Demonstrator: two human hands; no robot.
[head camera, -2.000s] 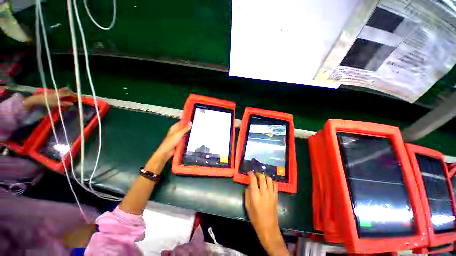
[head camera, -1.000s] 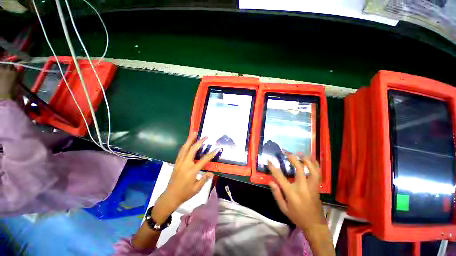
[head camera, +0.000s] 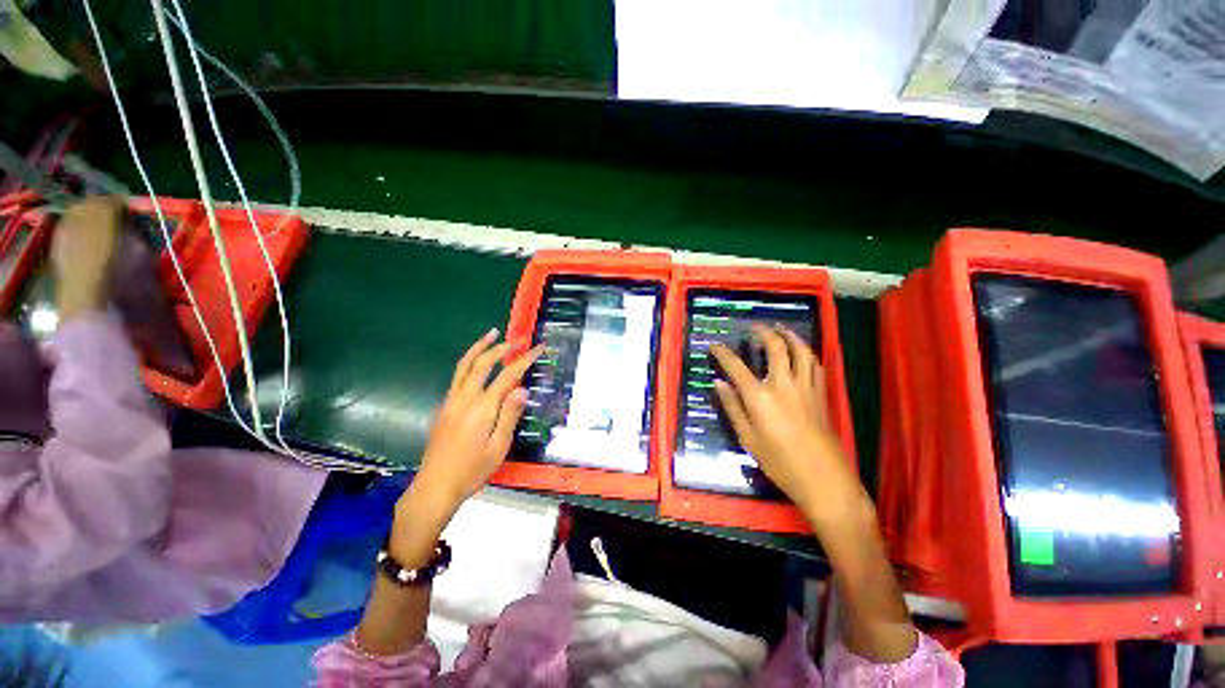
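Note:
Two tablets lie face up side by side in red trays that touch. The left tablet (head camera: 598, 383) shows dark menu lines at its left and a bright white area. The right tablet (head camera: 701, 437) shows a dark screen with small green and white text lines. My left hand (head camera: 477, 410) is at the left tray's edge, fingertips over the left side of the left screen. My right hand (head camera: 782, 410) is over the right tablet with its fingers spread, covering part of the screen. Both hands are bare and hold nothing.
A thick red tray stack (head camera: 920, 430) stands at right, with a dark-screened tablet (head camera: 1075, 430) on top. White cables (head camera: 222, 255) hang at left. Beyond them a person's blurred hand (head camera: 83, 249) is over a red tray (head camera: 255, 269). White paper (head camera: 793, 54) and printed sheets hang ahead.
Both hands have moved up over the screens. The bright white or camera pictures have given way to dark text lists, partly on the left tablet. The neighbour's hand has moved.

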